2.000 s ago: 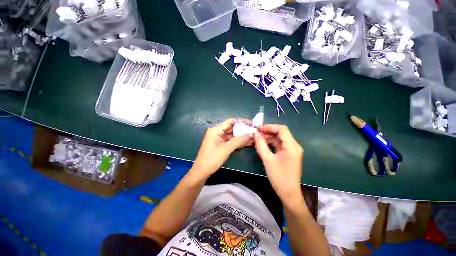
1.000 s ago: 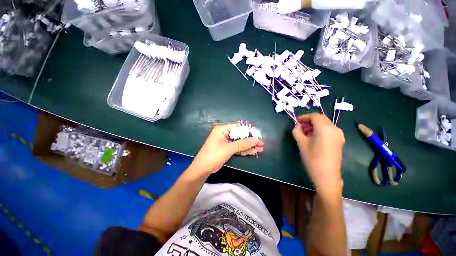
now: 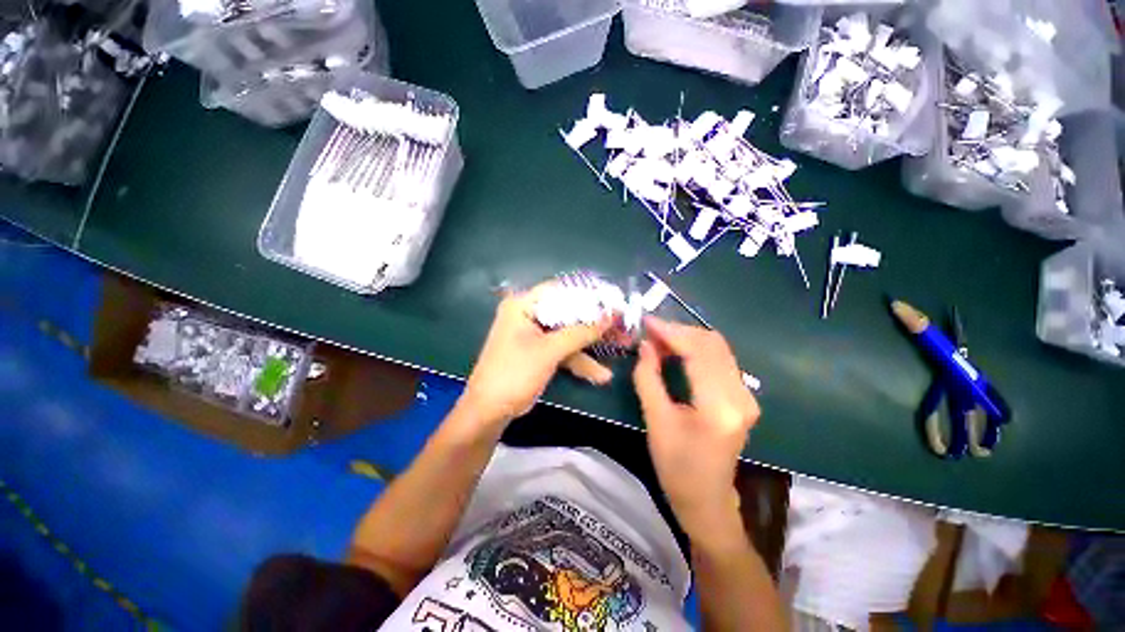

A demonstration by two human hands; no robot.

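My left hand [image 3: 528, 346] holds a bunch of white parts [image 3: 574, 300], heads side by side, near the bench's front edge. My right hand [image 3: 697, 395] touches the bunch's right end with thumb and fingertips and pinches a white part there; the fingers hide some of it. A part with thin legs [image 3: 656, 294] shows just above the right fingertips; whether it is held is unclear. A loose pile of parts [image 3: 703, 173] lies criss-cross beyond my hands. A separate part [image 3: 857, 256] lies right of the pile.
A tub of lined-up parts [image 3: 279, 210] stands left. Stacked tubs [image 3: 278, 93] stand far left, an empty tub [image 3: 543, 49] beyond the pile, and tubs of jumbled parts [image 3: 851, 146] at right. A blue pen-shaped tool [image 3: 944, 352] lies on side cutters [image 3: 935, 420].
My right hand has come back from the pile to the bunch in my left hand. Loose parts now show by the right fingers. The view has shifted slightly.
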